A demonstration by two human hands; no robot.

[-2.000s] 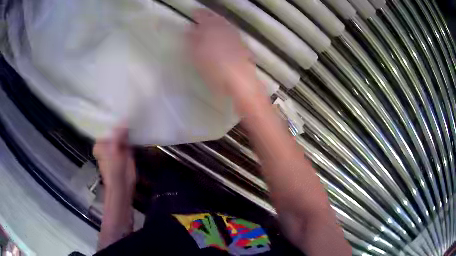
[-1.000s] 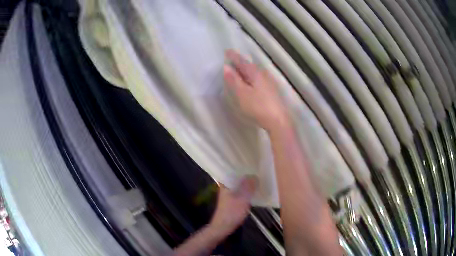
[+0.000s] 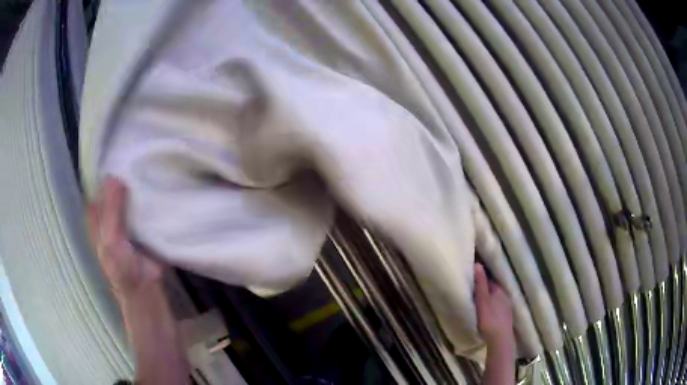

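Note:
A large cream sheet (image 3: 218, 143) lies in loose folds over the rack, bulging up at the left and middle. My left hand (image 3: 124, 248) is at the sheet's left edge, fingers up against the cloth. My right hand (image 3: 493, 304) is at the sheet's lower right edge, beside the covered bars (image 3: 520, 158); it is small and partly blurred, and its hold on the cloth is unclear. Bare shiny rods (image 3: 361, 286) show below the sheet between my hands.
Two small metal clips (image 3: 631, 220) sit on the covered bars at the right. Bare rod ends (image 3: 633, 338) run to the lower right. A pale ribbed surface (image 3: 38, 225) curves along the left. A yellow floor line (image 3: 315, 316) shows through the dark gap.
My left hand has moved far left and up along the sheet. My right hand has moved down and right. The sheet is spread wider, with a raised fold in its middle.

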